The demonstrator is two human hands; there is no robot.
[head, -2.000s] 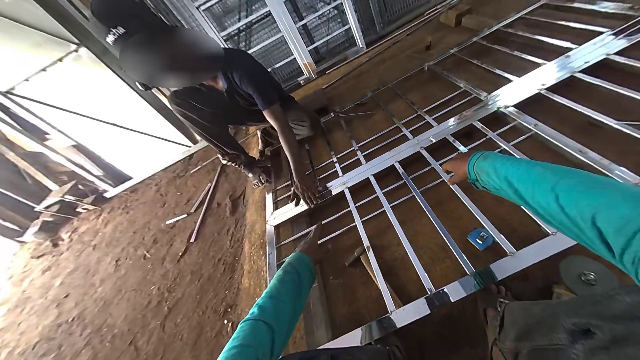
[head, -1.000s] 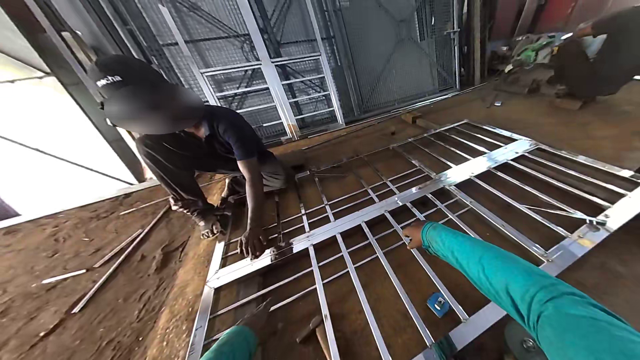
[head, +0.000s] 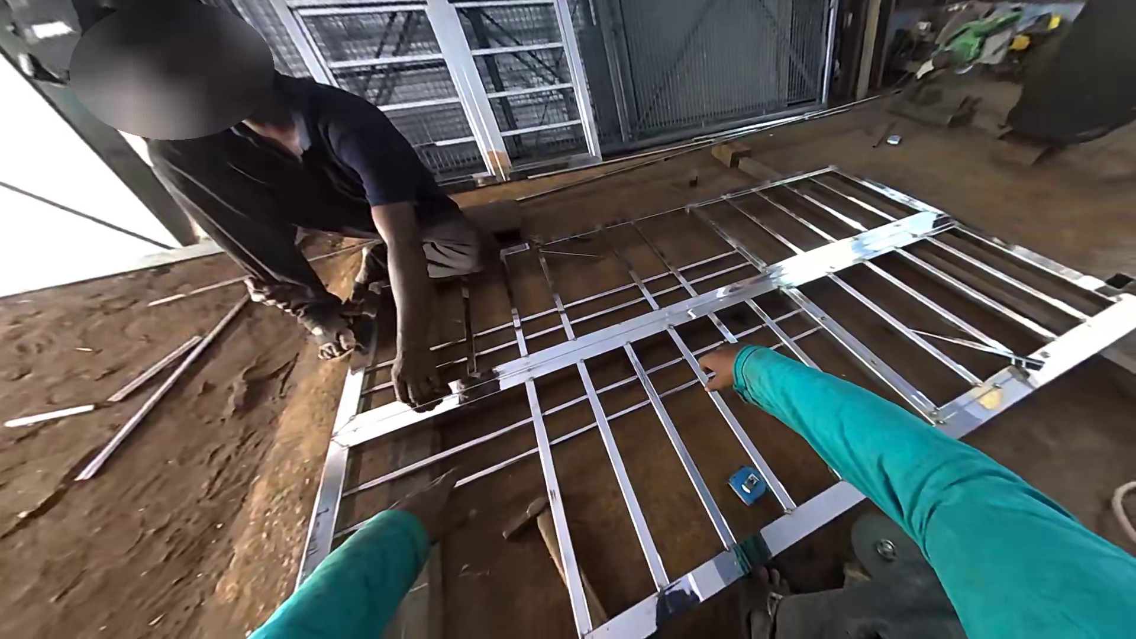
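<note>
A welded metal frame (head: pixel 635 330) with a wide central bar and many thin crossbars lies low over the ground. My right hand (head: pixel 721 366) rests on one of its crossbars, right of centre; whether the fingers grip it is unclear. At lower left, my left hand (head: pixel 432 501) is over a gap near thin rods, dark and blurred, so its hold cannot be made out. Between the crossbars lie a hammer (head: pixel 555 543), partly hidden, and a blue tape measure (head: pixel 747 485). A disc (head: pixel 883 546), perhaps of an angle grinder, shows beside my leg.
A co-worker (head: pixel 328 169) crouches at upper left, one hand on the central bar's near end. Loose metal strips (head: pixel 169 382) lie on the soil at left. Upright metal gates (head: pixel 497 80) stand behind. A wooden block (head: pixel 730 154) sits beyond the frame; another person's dark clothing shows at upper right.
The view has swung up and to the right. The co-worker's hand remains at the near end of the central bar. My right hand stays at the crossbars.
</note>
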